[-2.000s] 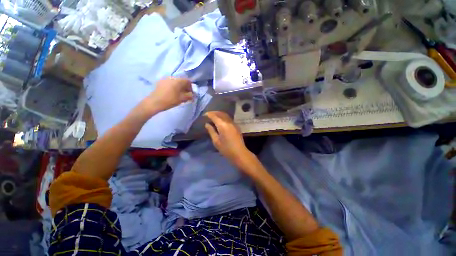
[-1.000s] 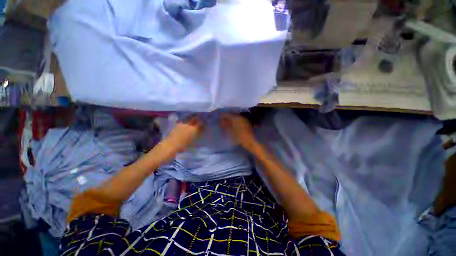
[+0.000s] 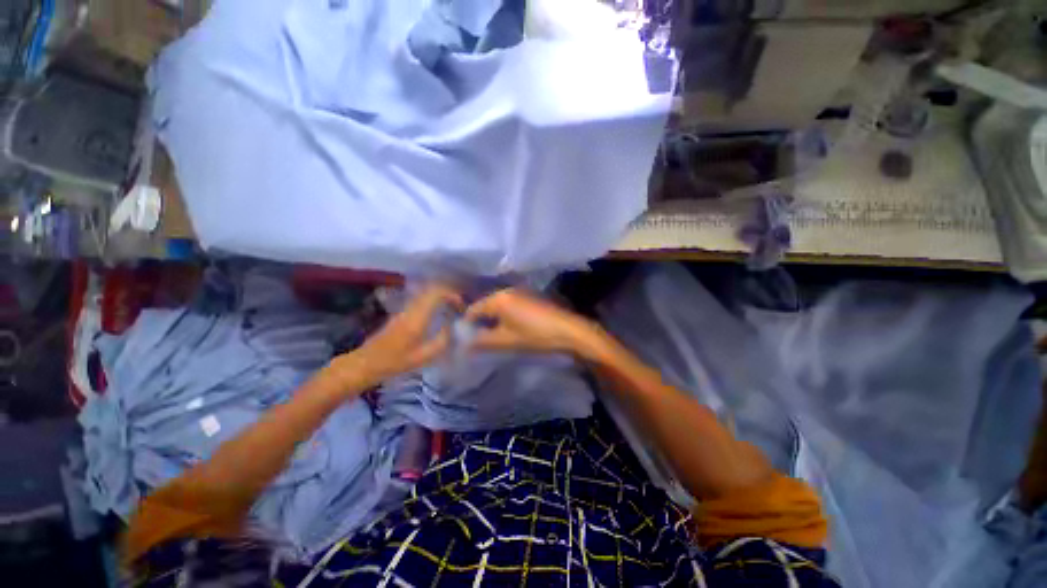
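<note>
A large light blue garment panel lies over the table's front left and reaches up to the brightly lit needle area. My left hand and my right hand are close together just below the table edge, over a stack of blue cut pieces in the lap. Both hands are blurred, with bent fingers near a bit of blue cloth; whether they grip it cannot be told. The cream-grey overlock machine is at the upper right, partly cut off.
Blue cloth is heaped at the lower left and hangs at the lower right. A measuring scale runs along the table edge. A tape roll under plastic is cut off at the right. A pinkish spool lies by the lap.
The blue panel has been drawn over the machine's front plate and table edge. Both hands have moved down from the table to the lap stack and closer together. The view has tilted down.
</note>
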